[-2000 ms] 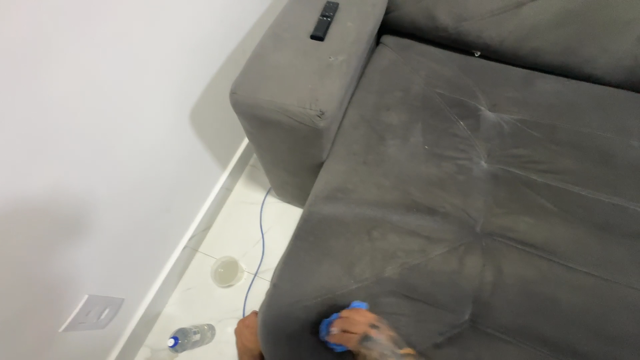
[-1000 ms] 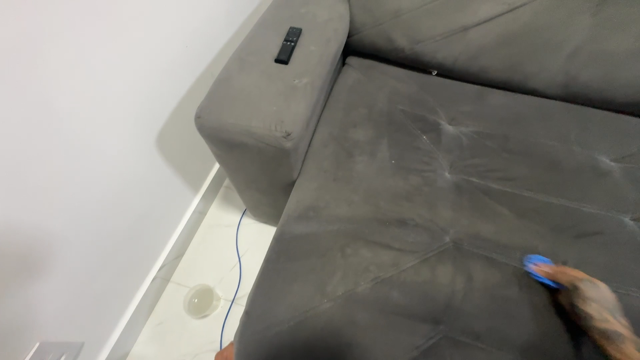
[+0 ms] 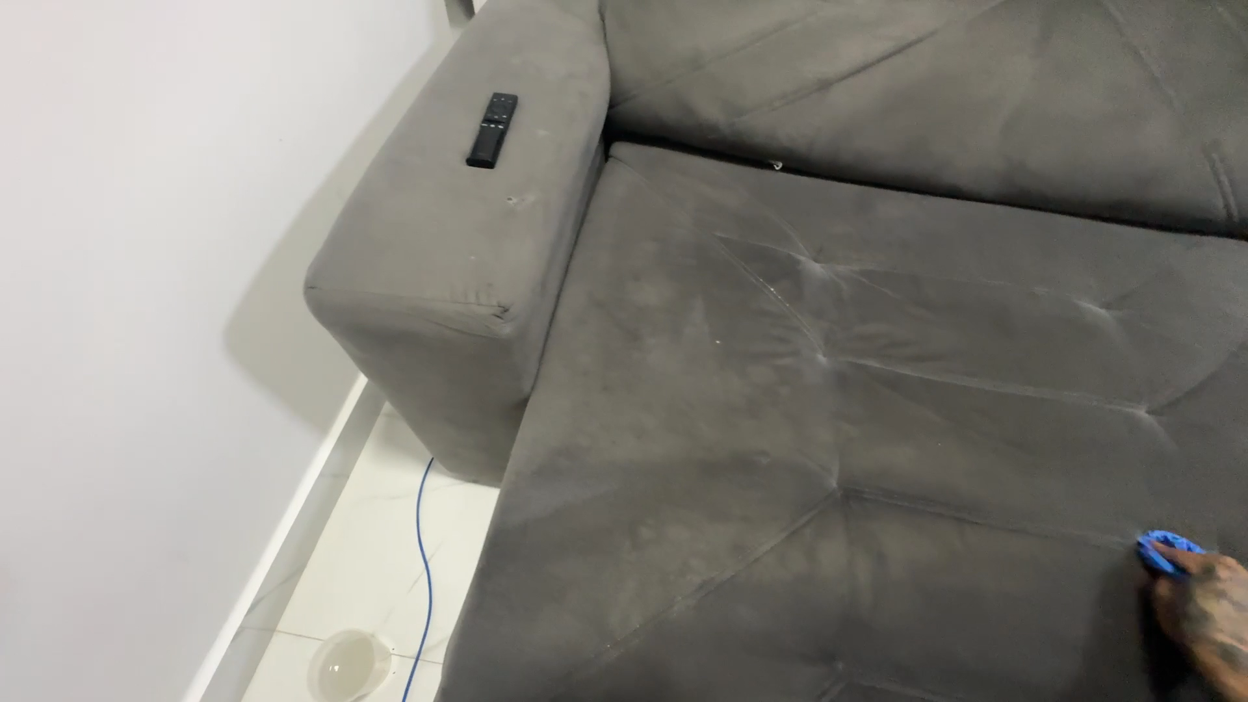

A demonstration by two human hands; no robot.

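Observation:
My right hand [image 3: 1204, 604] enters at the lower right edge, its fingers closed on a blue cloth [image 3: 1168, 553]. The cloth rests against the grey tufted sofa seat [image 3: 702, 419], near a seam; its far side and my palm are hidden. Lighter and darker patches mark the seat fabric. My left hand is out of view.
A black remote control [image 3: 492, 131] lies on the sofa armrest [image 3: 419, 234]. On the tiled floor [image 3: 366, 517] stand a round container of liquid [image 3: 349, 665] and, beside it, a blue cable [image 3: 426, 575]. A white wall [image 3: 146, 292] borders the left side.
My right hand has moved rightward across the seat with the blue cloth. The left hand, visible at the seat's front edge earlier, has left the view. The bottle and wall plate are out of frame.

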